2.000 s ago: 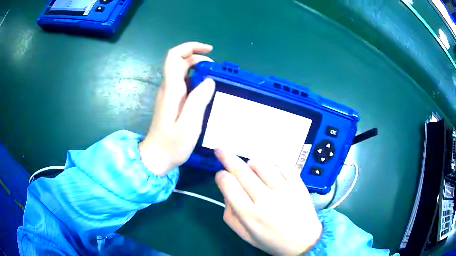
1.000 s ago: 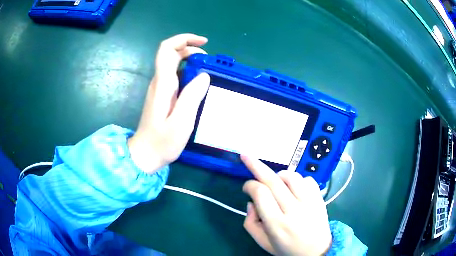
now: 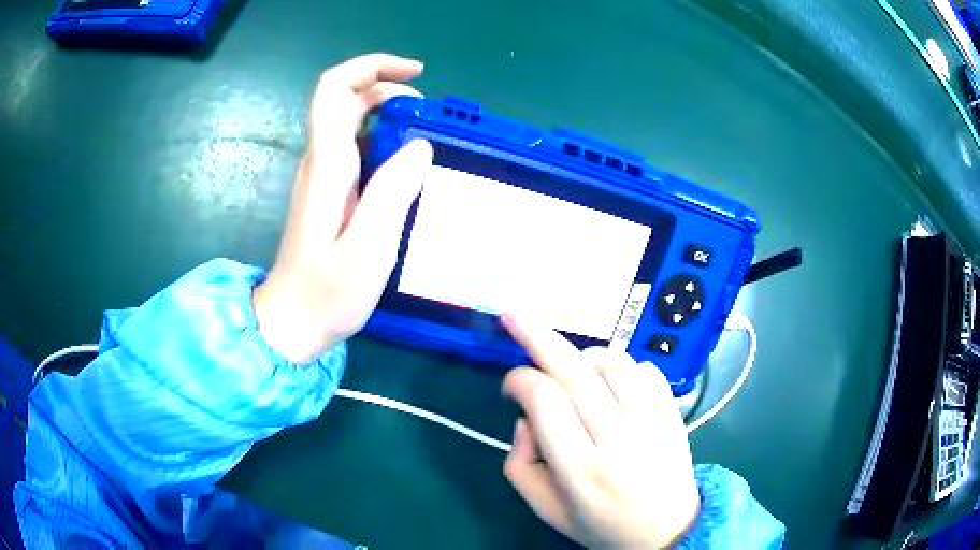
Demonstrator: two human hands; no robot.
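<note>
The blue scan tool [image 3: 709, 236] lies tilted on the green bench mat, its touchscreen [image 3: 527, 247] plain white. My left hand [image 3: 344, 215] grips its left end, thumb on the front frame and fingers behind the upper left corner. My right hand [image 3: 602, 435] holds nothing; its index fingertip touches the screen's lower edge and the other fingers are curled. The keypad [image 3: 681, 301] and a pale barcode label [image 3: 631, 314] sit right of the screen. A black stick [image 3: 774, 265] juts from the right end. A white cable [image 3: 424, 416] runs below the tool and loops up to its right side.
A second blue scan tool [image 3: 129, 30] lies at the upper left, cut off by the picture edge. A black foam tray [image 3: 908, 387] stands at the right edge with a silver-grey calculator [image 3: 950, 446] in it. The green bench mat [image 3: 269, 64] surrounds the work.
The tool and my left hand appear a little further up and left, as does the second tool. My right fingertip has moved right along the screen's lower edge, then slightly back left.
</note>
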